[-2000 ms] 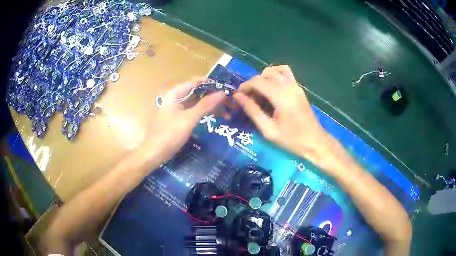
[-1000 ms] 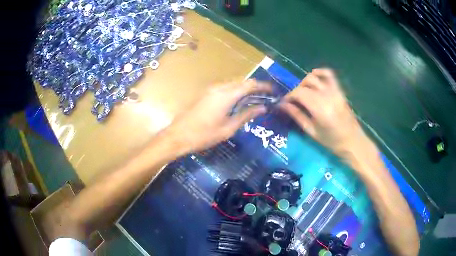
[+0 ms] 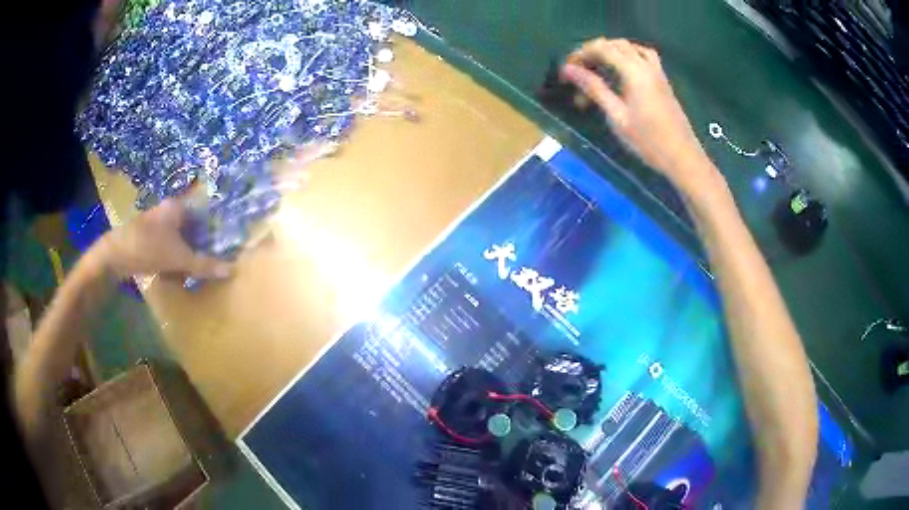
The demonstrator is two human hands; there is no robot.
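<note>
My left hand (image 3: 164, 244) is at the lower edge of the board pile (image 3: 229, 90), its fingers around a blurred clump of ring circuit boards (image 3: 234, 214). My right hand (image 3: 628, 95) is over the green belt at the top, its fingertips at a dark, blurred black unit (image 3: 573, 88); the grip is partly hidden by the fingers. Several black housing units (image 3: 566, 386) with red lead wires (image 3: 454, 434) and pale-green discs (image 3: 565, 419) stand on the poster at the bottom.
A finished sub-assembly (image 3: 800, 219) with a white wire stands on the green belt (image 3: 688, 60) at right; another is cut off at the right edge. The printed poster (image 3: 419, 349) covers the bench's near side. An open cardboard box (image 3: 135, 443) is at lower left.
My hands have moved apart from above the poster: the left to the board pile, the right up over the belt. Assemblies on the belt have changed position.
</note>
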